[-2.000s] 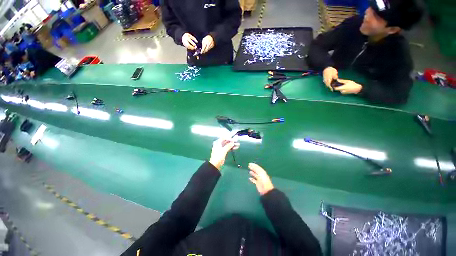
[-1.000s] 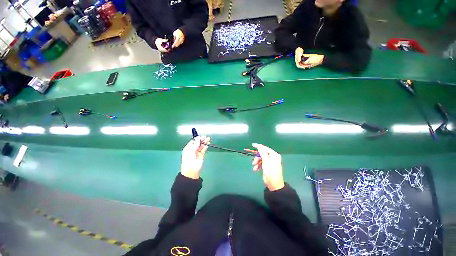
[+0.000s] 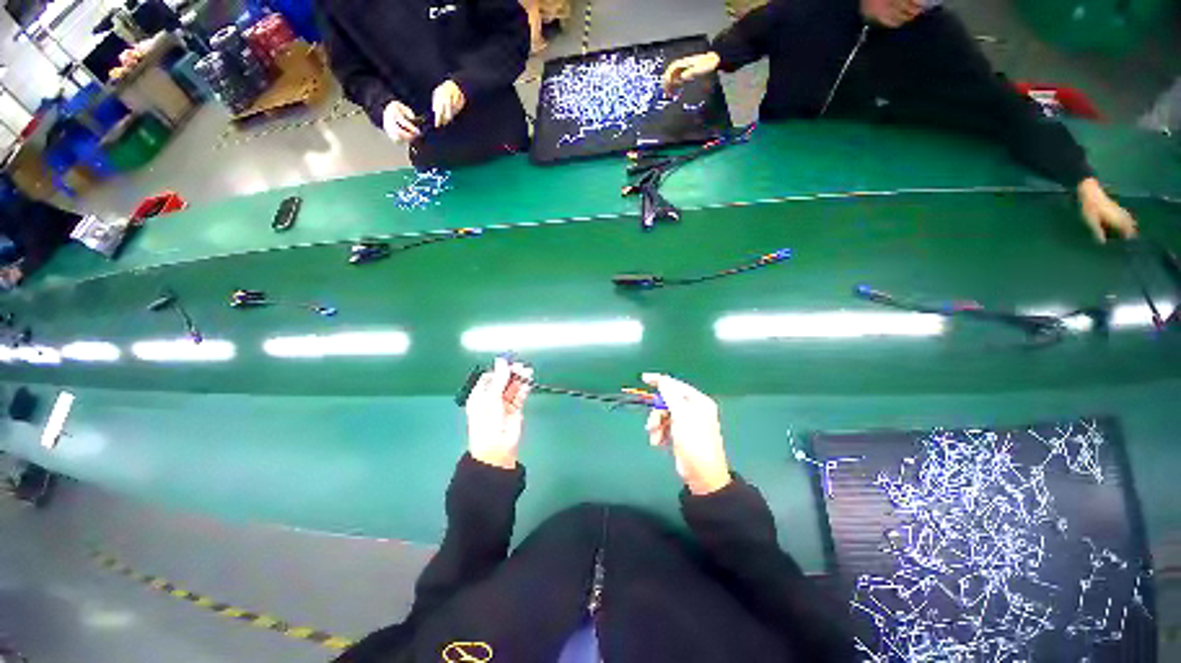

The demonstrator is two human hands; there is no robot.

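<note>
A black cable assembly (image 3: 583, 394) is stretched between my two hands above the near green ledge. My left hand (image 3: 497, 412) is closed around its thick black housing, which shows partly beside the fingers. My right hand (image 3: 689, 427) holds the other end between thumb and fingers, where orange and blue tips show. The fingers hide parts of both ends. Thin pale pieces (image 3: 965, 531) lie tangled on a black ribbed tray (image 3: 848, 518) at my right.
Other black cable assemblies lie on the green belt (image 3: 544, 285), including one with a blue tip (image 3: 706, 275). Across it are a dark cluster of assemblies (image 3: 654, 194), a far tray (image 3: 554, 145), a small pale pile (image 3: 420, 191), a dark flat rectangle (image 3: 286, 214) and two people.
My left hand has turned slightly on the housing; my right hand stays at the tips. Belt assemblies have shifted right. The person across at right has spread both arms, one toward the tray, one toward the belt.
</note>
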